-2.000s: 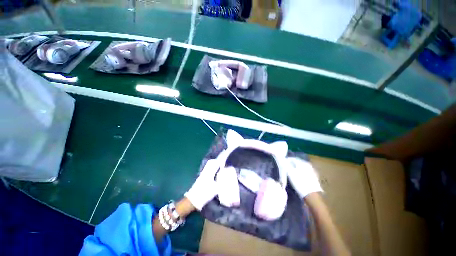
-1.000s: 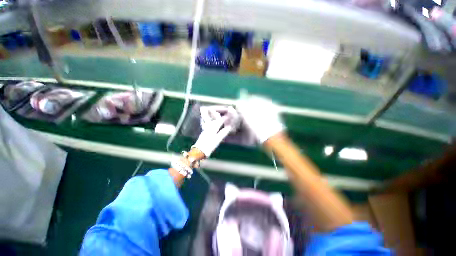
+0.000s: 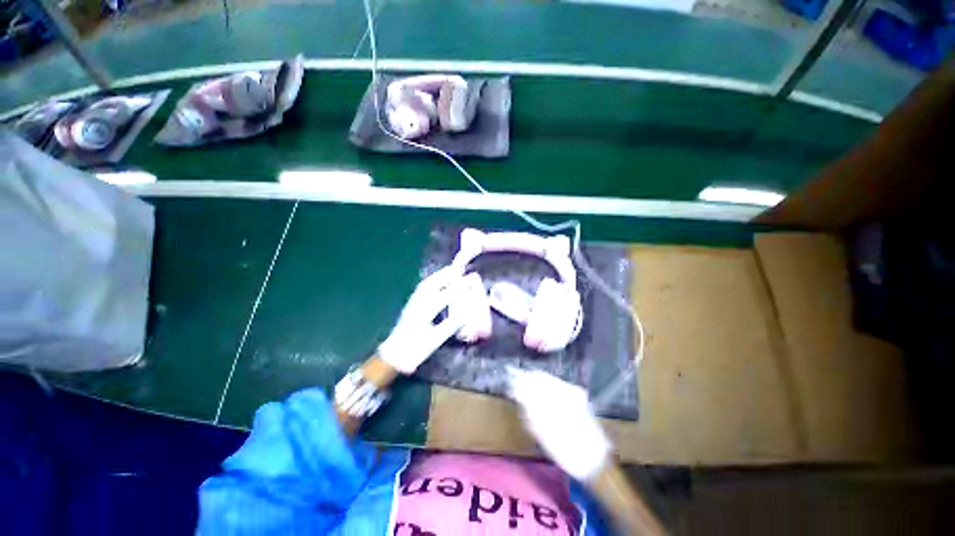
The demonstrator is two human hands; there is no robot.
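Observation:
A white and pale pink cat-ear headset (image 3: 515, 247) lies on a dark grey bubble bag (image 3: 450, 366), ears away from me. My gloved left hand (image 3: 427, 322) holds its left cup. A small white packet (image 3: 510, 302) lies between the cups. My gloved right hand (image 3: 560, 421) is at the bag's near edge, below the right cup. A thin white cable (image 3: 640, 335) comes from above, crosses the belt and loops right of the headset towards my right hand. Blur hides whether my right fingers hold its end.
A tan cardboard sheet (image 3: 702, 366) lies under the bag. A large brown carton (image 3: 874, 168) with dark contents stands at right. A bulky whitish plastic bag (image 3: 73, 257) is at left. Several headsets on dark bags lie along the green belt (image 3: 628, 136), behind its white rail (image 3: 419, 195).
Both hands have come back from the belt headset to the bench. My left hand has taken hold of the near headset. The white cable now loops to the right of it.

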